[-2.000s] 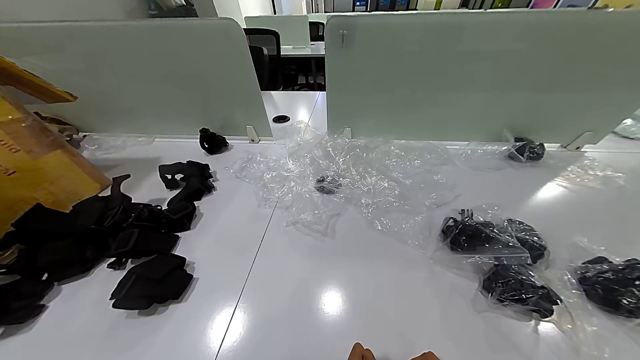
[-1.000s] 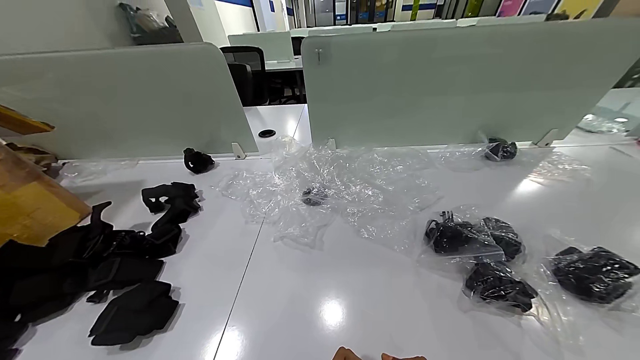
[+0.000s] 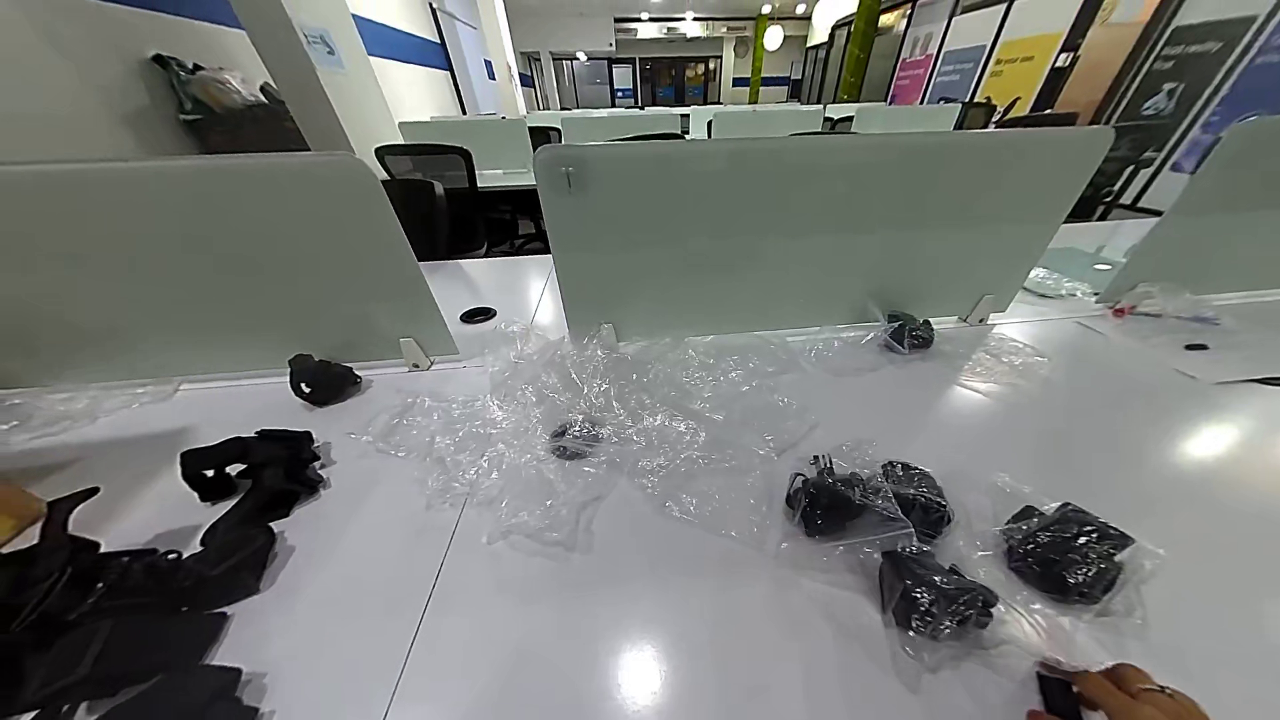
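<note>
At the bottom right edge, my right hand (image 3: 1135,692), with a ring on one finger, holds a small black object (image 3: 1058,694) between thumb and fingers. My left hand is out of view. Just above the right hand lie clear plastic bags with black items inside: one bag (image 3: 935,597) nearest, another (image 3: 1068,553) to its right, and a pair of black items (image 3: 835,500) farther back. Crumpled clear plastic bags (image 3: 640,410) spread over the middle of the white desk, with a small dark item (image 3: 575,438) among them. Black strap-like fabric pieces (image 3: 130,590) are heaped at the left.
Frosted desk dividers (image 3: 820,230) stand along the back of the desk. A bundled black item (image 3: 322,380) sits by the left divider and a bagged one (image 3: 909,332) by the right. The edge of a cardboard box (image 3: 18,510) shows at far left.
The view has tilted up and swung right. Fingertips showed at the bottom middle before; now my right hand is at the bottom right with a black object in it.
</note>
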